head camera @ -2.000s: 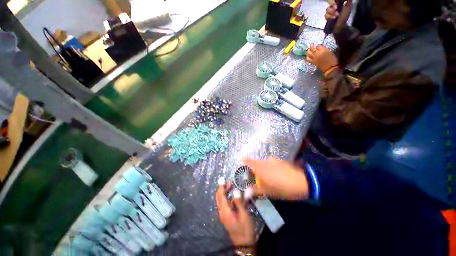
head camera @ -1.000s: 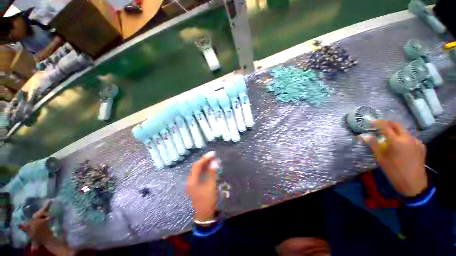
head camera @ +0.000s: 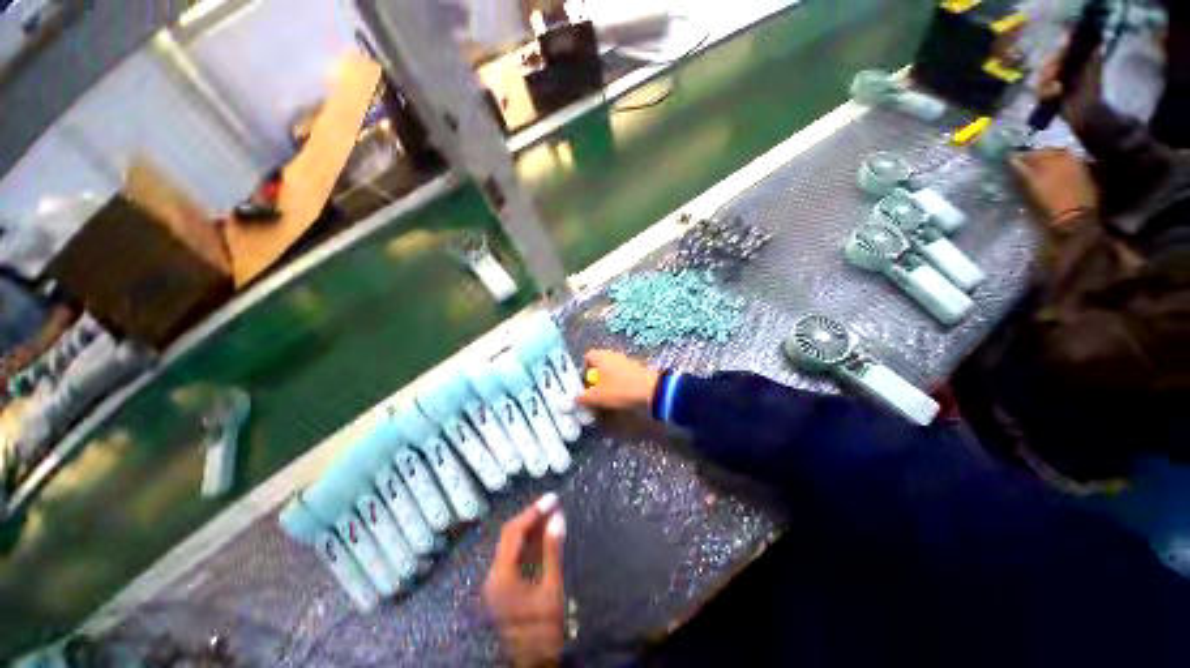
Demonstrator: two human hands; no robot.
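My right hand (head camera: 619, 381), with a yellow spot on a finger, reaches to the right end of the row of unfinished fan bodies (head camera: 450, 437). Its fingertips are at the last body's handle; whether they grip it is hidden. My left hand (head camera: 527, 587) is raised over the bench in front of the row, white caps on its fingertips, thumb and finger close together; whether it holds a small part is too blurred to tell. A handheld fan (head camera: 822, 342) with spoked grille lies on the bench right of my right arm.
A heap of small mint parts (head camera: 676, 308) and a heap of dark parts (head camera: 722, 244) lie behind my right arm. Several fans (head camera: 929, 279) lie further right, beside a neighbouring worker's arm (head camera: 1109, 248). The green conveyor (head camera: 366, 320) carries fans behind a grey post (head camera: 476, 144).
My right hand has moved left from the finished-looking fan to the row's right end. That fan now lies released on the bench. The camera view has turned.
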